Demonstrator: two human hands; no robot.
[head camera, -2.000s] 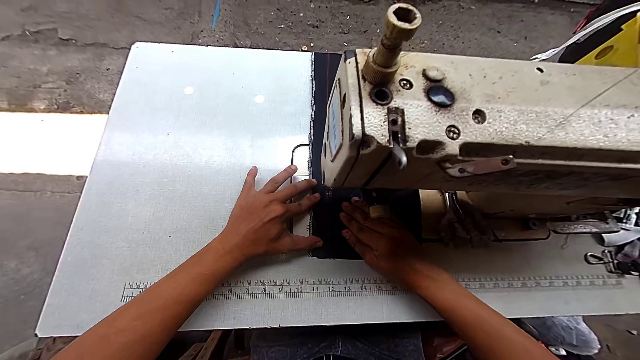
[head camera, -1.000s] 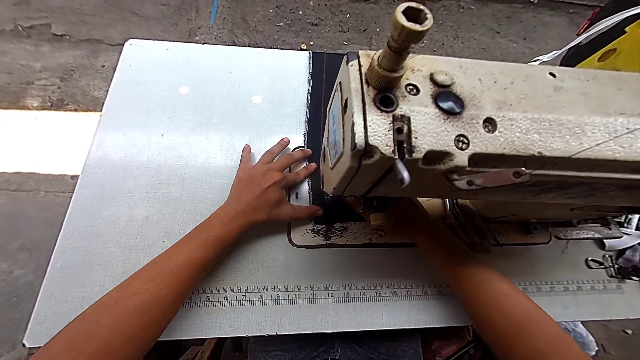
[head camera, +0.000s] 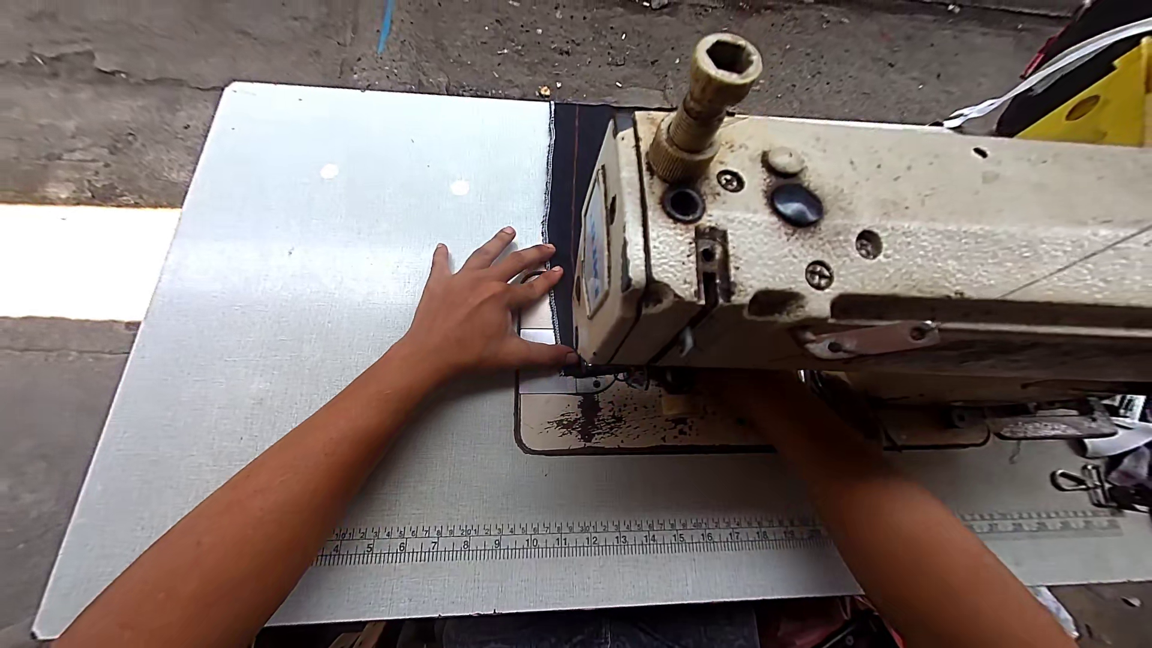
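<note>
A strip of dark fabric (head camera: 576, 171) with an overlocked left edge and a reddish stitch line runs away from me, its right part hidden under the head of a cream industrial sewing machine (head camera: 774, 234). My left hand (head camera: 490, 306) lies spread, palm down, its fingertips and thumb on the fabric's left edge beside the needle area. Under the machine arm reaches my right hand (head camera: 751, 391), mostly hidden; what its fingers touch cannot be seen. The fabric's near end is by the presser foot, and the worn needle bed (head camera: 630, 423) shows in front of it.
A pale sewing table (head camera: 297, 387) bears a printed ruler scale (head camera: 585, 543) along its near side. At the right edge are metal clips (head camera: 1084, 484) and scraps. A yellow object (head camera: 1098, 103) and white strips sit behind the machine. Concrete ground surrounds the table.
The dark fabric has moved away from me through the machine, baring the needle bed it covered. My right hand has gone from the fabric's near part to under the machine arm.
</note>
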